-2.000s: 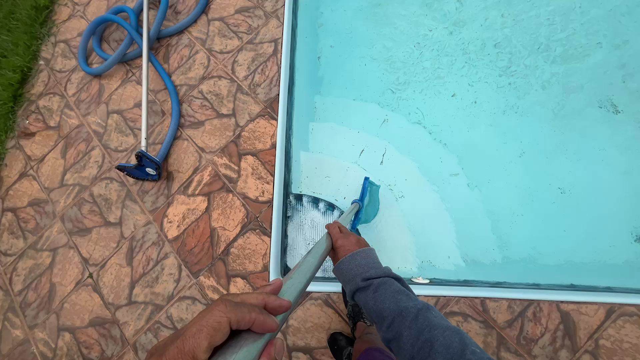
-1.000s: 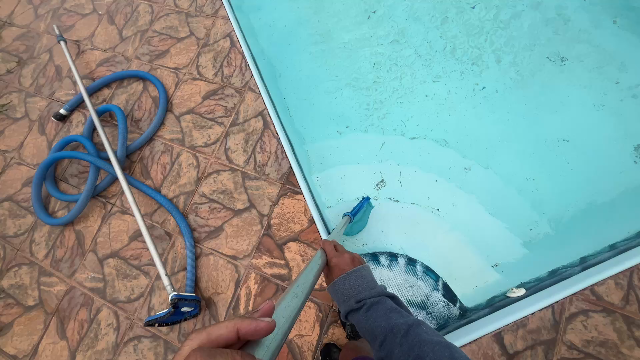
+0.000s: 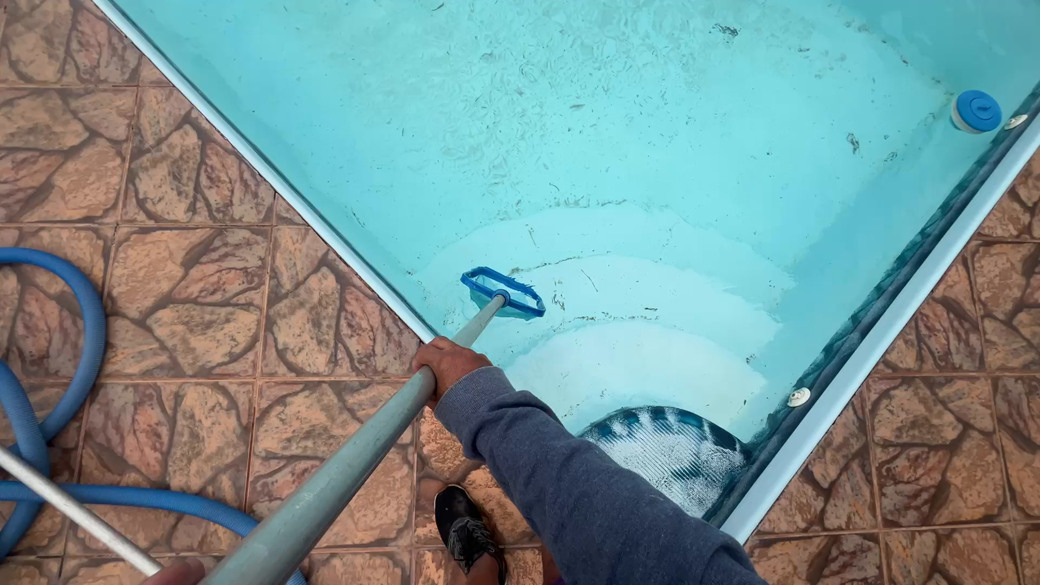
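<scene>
My right hand [image 3: 451, 366], in a dark blue-grey sleeve, grips a long grey pole [image 3: 337, 467] near the pool's edge. At the pole's far end, a blue-framed pool skimmer net [image 3: 504, 292] sits in the water above the light curved steps [image 3: 601, 284]. Only a bit of my left hand [image 3: 177, 572] shows at the bottom edge, beside the thick near end of the pole; its grip is mostly out of frame. Dark debris lies scattered in the pool, some of it close to the net.
A blue hose [image 3: 85, 341] and a thin white pole [image 3: 77, 512] lie on the stone-patterned tiles [image 3: 195, 301] at left. The pool's pale rim [image 3: 886, 333] runs along the right. A round blue-topped floater [image 3: 977, 111] is near that wall. My black shoe [image 3: 463, 520] stands by the corner.
The skimmer net has turned, so its open frame now shows. My left hand has moved almost out of view at the bottom. The view has swung right, bringing the floater in.
</scene>
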